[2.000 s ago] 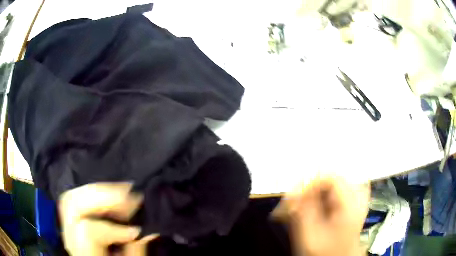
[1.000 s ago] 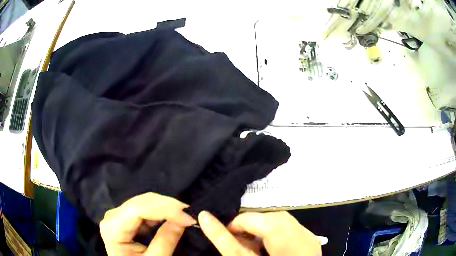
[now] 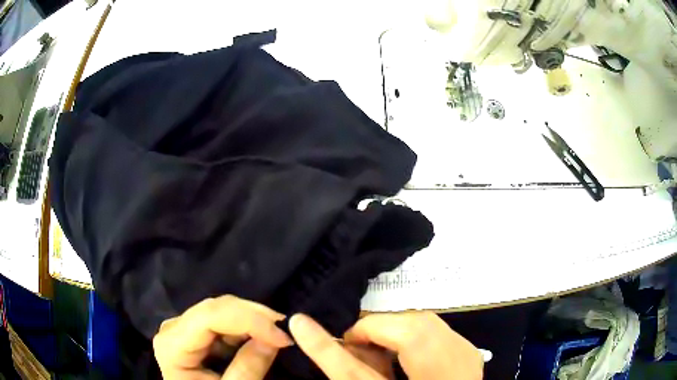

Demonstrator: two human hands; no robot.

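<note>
A black garment lies spread over the left and middle of the white table. Its gathered elastic waistband hangs over the front edge towards me. My left hand pinches the waistband edge between thumb and fingers at the bottom of the view. My right hand is right beside it, its index fingertip at the same spot on the band, touching or nearly touching the left fingertips. Between the fingertips a tiny pale sliver shows, too small to name. The lower parts of both hands are cut off by the frame.
Black thread snips lie on the machine bed at right. The sewing machine head and its presser foot area are beyond. A printed ruler scale runs along the front edge. Pale cloth and blue bins are below right. Another machine stands at left.
My right hand has come from the right, away from the cloth, to the waistband beside my left hand. The waistband's folded end has shifted and flattened. Over the last second the hands have barely moved.
</note>
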